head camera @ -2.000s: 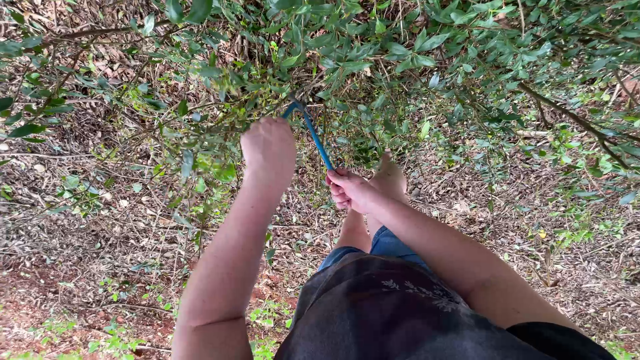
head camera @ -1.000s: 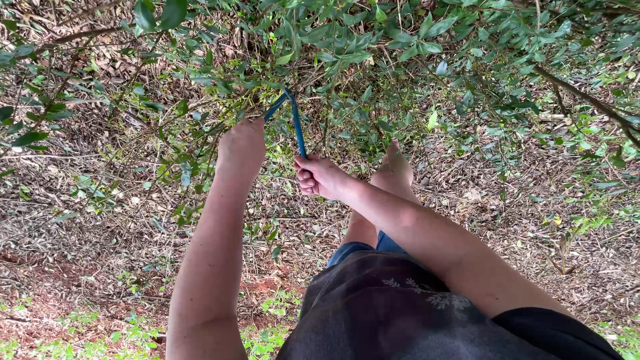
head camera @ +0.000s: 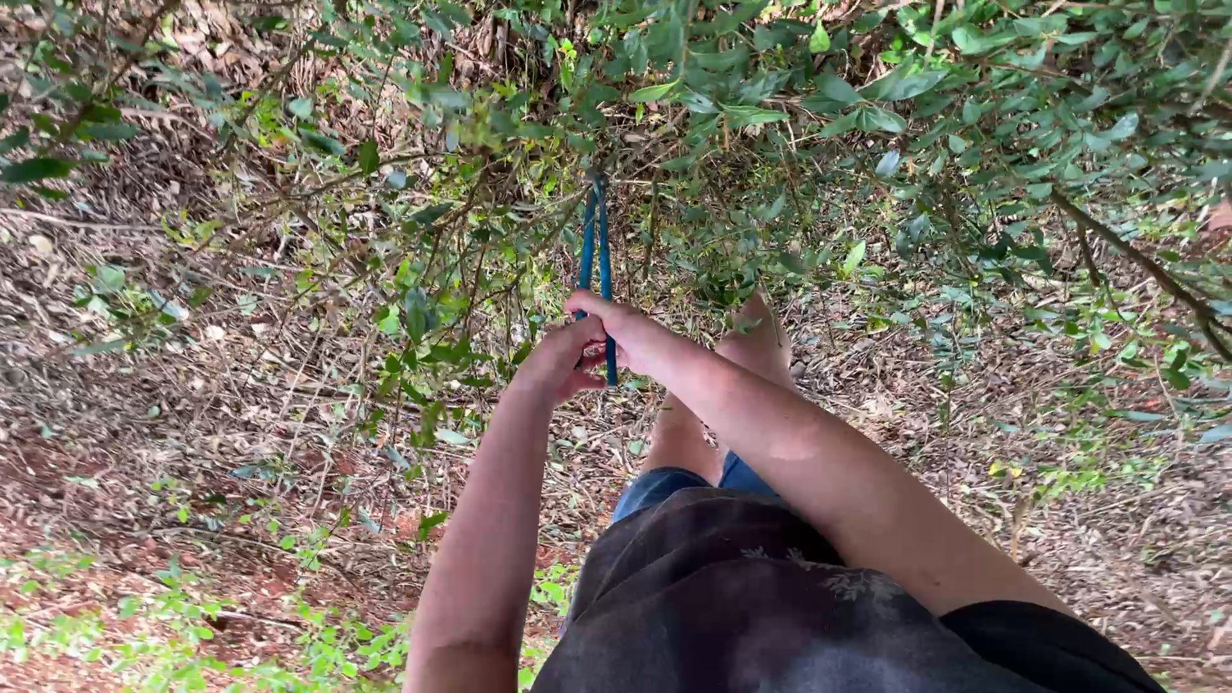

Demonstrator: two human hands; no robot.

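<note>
A pair of loppers with long blue handles (head camera: 604, 245) points away from me, its handles nearly together. Its head lies among twigs and leaves, and its jaws cannot be made out. My left hand (head camera: 561, 361) is around the lower end of the left handle, some fingers partly extended beneath. Touching it, my right hand (head camera: 624, 332) grips the right handle, whose end sticks out below the hand. The right hand's fingertips reach across to the left handle. Leafy shrub branches (head camera: 741, 106) surround the tool's head.
A bare woody branch (head camera: 1145, 260) slants down at the right. Thin leafy stems (head camera: 414, 318) hang left of my hands. Leaf litter and dry twigs (head camera: 241, 356) cover the ground, with low green seedlings (head camera: 318, 626) at the lower left. My bare leg (head camera: 756, 346) stands close to the shrub.
The lopper handles, spread at an angle in both earlier frames, have come nearly together. My left hand has moved toward my right hand, and the two now touch.
</note>
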